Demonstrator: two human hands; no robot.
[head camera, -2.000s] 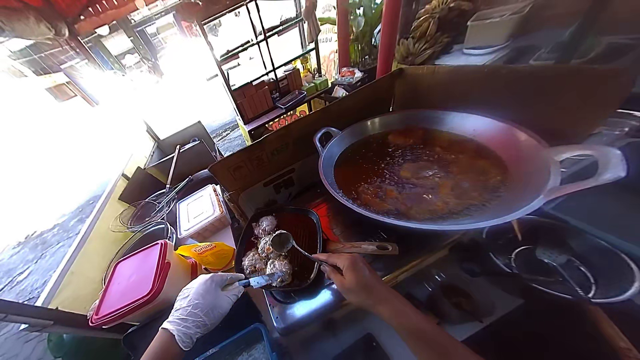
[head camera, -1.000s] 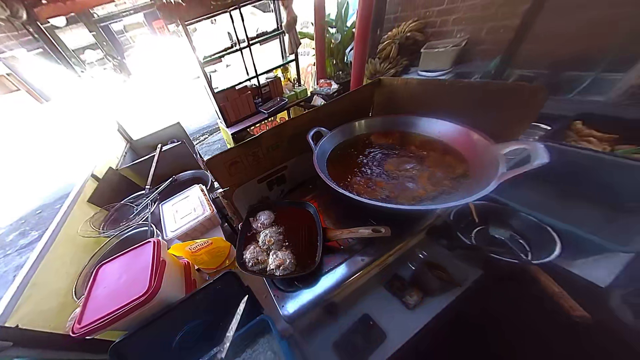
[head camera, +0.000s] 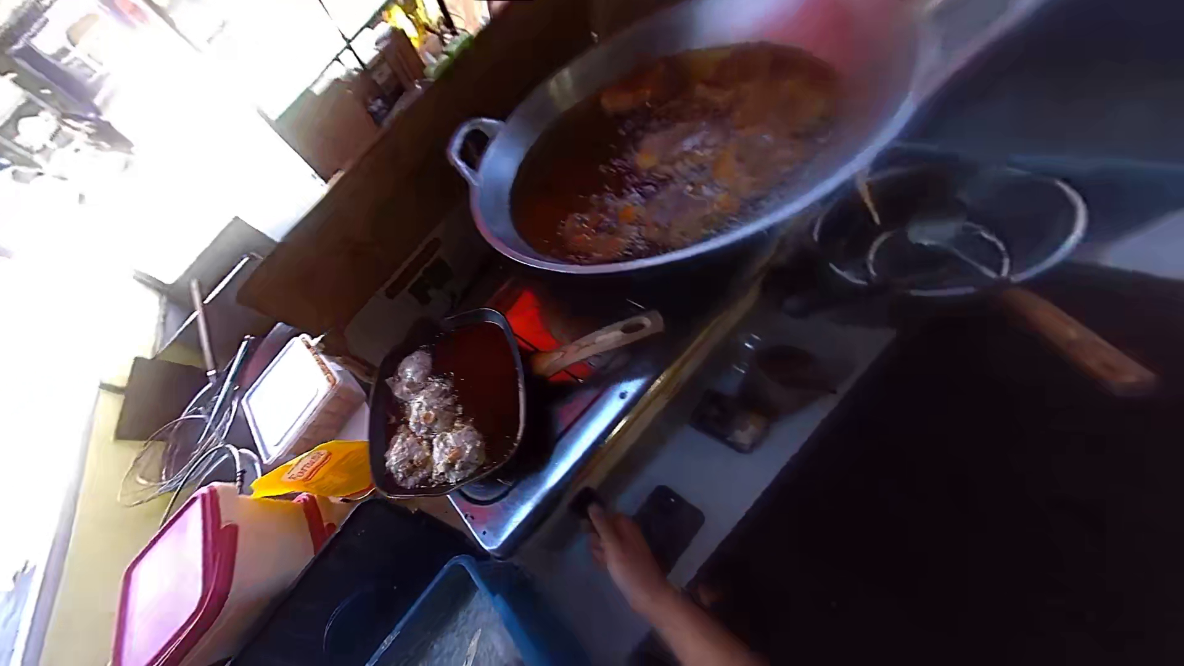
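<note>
My right hand (head camera: 624, 555) is at the front of the gas stove (head camera: 564, 472), its fingertips on a dark control knob (head camera: 585, 502). Up and to the left of it, a square black pan (head camera: 520, 407) with a wooden handle holds several pale battered balls (head camera: 433, 412) in dark oil. A red glow shows beneath the pan's handle. Behind it stands a large metal wok (head camera: 504, 208) of bubbling oil with browned pieces frying in it. My left hand is out of view.
At the left are a red-lidded plastic tub (head camera: 171, 583), a yellow packet (head camera: 319, 470), a white-lidded container (head camera: 289, 398) and wire strainers (head camera: 199, 444). A blue basin (head camera: 490, 601) sits at the front. Right of the wok, a wooden-handled strainer (head camera: 1073, 338) lies across a dark pot.
Both hands were at the square pan with a ladle and a utensil two seconds ago, then out of view. My right hand is now at the stove knob. The view has swung closer and tilted.
</note>
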